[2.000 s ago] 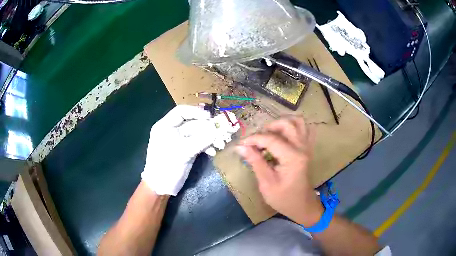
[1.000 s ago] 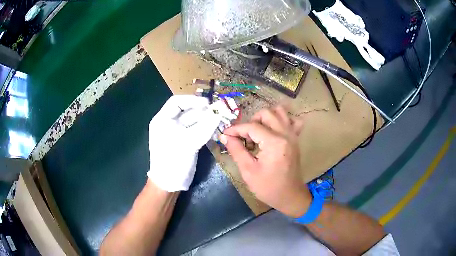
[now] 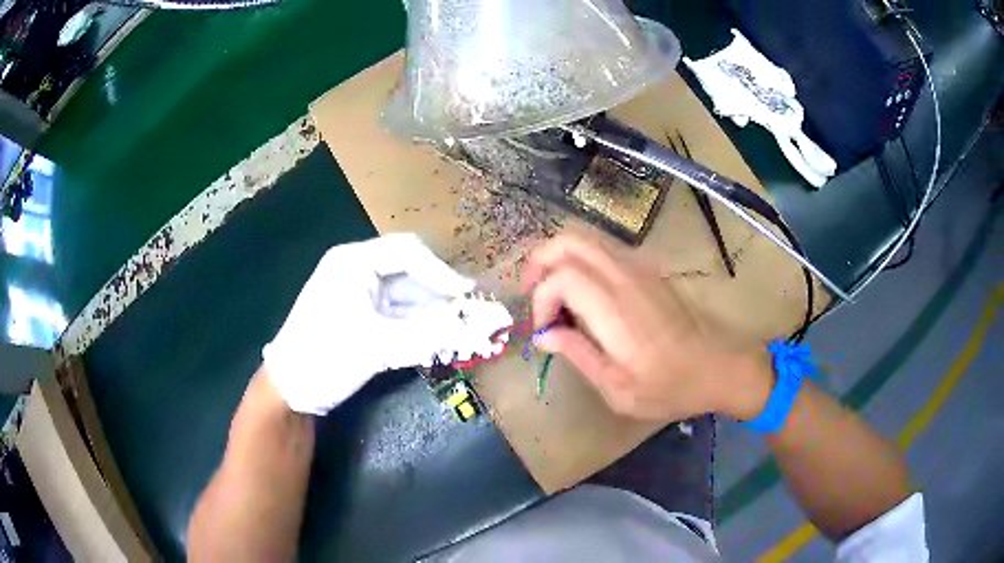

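My left hand (image 3: 369,319), in a white glove, pinches a small white part (image 3: 482,321) that is hard to tell from the glove fingertips. A small circuit board (image 3: 462,403) with a yellow block hangs below the glove fingers, with a red wire (image 3: 481,359) beside it. My bare right hand (image 3: 628,330) is just right of the glove, its thumb and fingertips pinching thin lead wires. A blue wire (image 3: 528,348) and a green wire (image 3: 544,374) show below these fingertips. The pinched wire ends are hidden.
A clear speckled hood (image 3: 528,72) stands above the cardboard mat (image 3: 369,143). The soldering iron (image 3: 688,170) lies over its stand (image 3: 636,231), with tweezers (image 3: 710,214) to the right. A flat glove (image 3: 760,94) lies by a dark box (image 3: 837,77).
The green and blue wires, above the glove before, now show below my right fingertips. The circuit board has come into view under the glove. My right hand has moved slightly up and right.
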